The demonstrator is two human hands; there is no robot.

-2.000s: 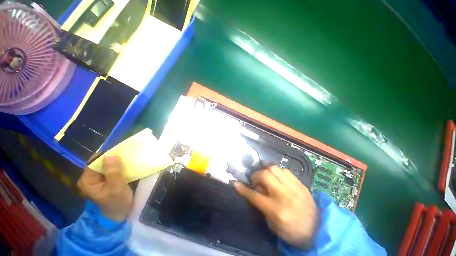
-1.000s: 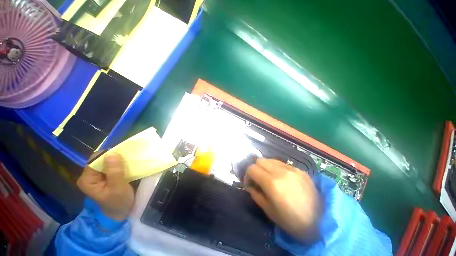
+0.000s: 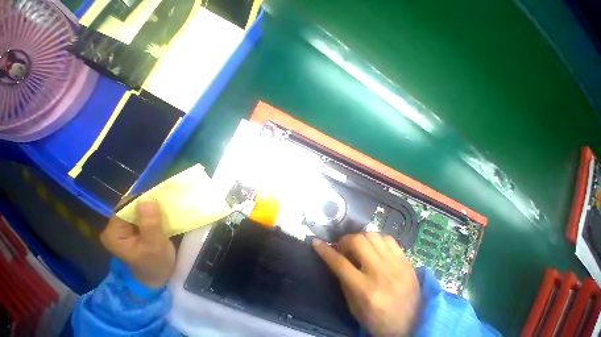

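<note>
My left hand [image 3: 142, 240] holds a pale yellow release liner sheet [image 3: 181, 201], thumb on top, over the left side of an open laptop base. The battery pack [image 3: 270, 276] is the black block along its near side. My right hand [image 3: 379, 280] is over the laptop, its index fingertip touching the area between the battery and the round cooling fan [image 3: 331, 208]. Whether anything is under that fingertip cannot be seen. Orange tape [image 3: 264, 209] lies left of the fan. The green motherboard [image 3: 438, 243] shows at the right. Glare whitens the laptop's upper left.
A red edge [image 3: 369, 163] runs behind the laptop. A blue bin [image 3: 217, 92] with black adhesive sheets [image 3: 128, 141] stands left, beside a pink desk fan [image 3: 39, 72]. Red-edged units [image 3: 560, 306] stand at right and more at lower left. The bench [image 3: 422, 59] is glossy green.
My right hand lifted over the fan area and came back down near the battery edge, uncovering the fan and motherboard. My left hand and the liner have barely moved.
</note>
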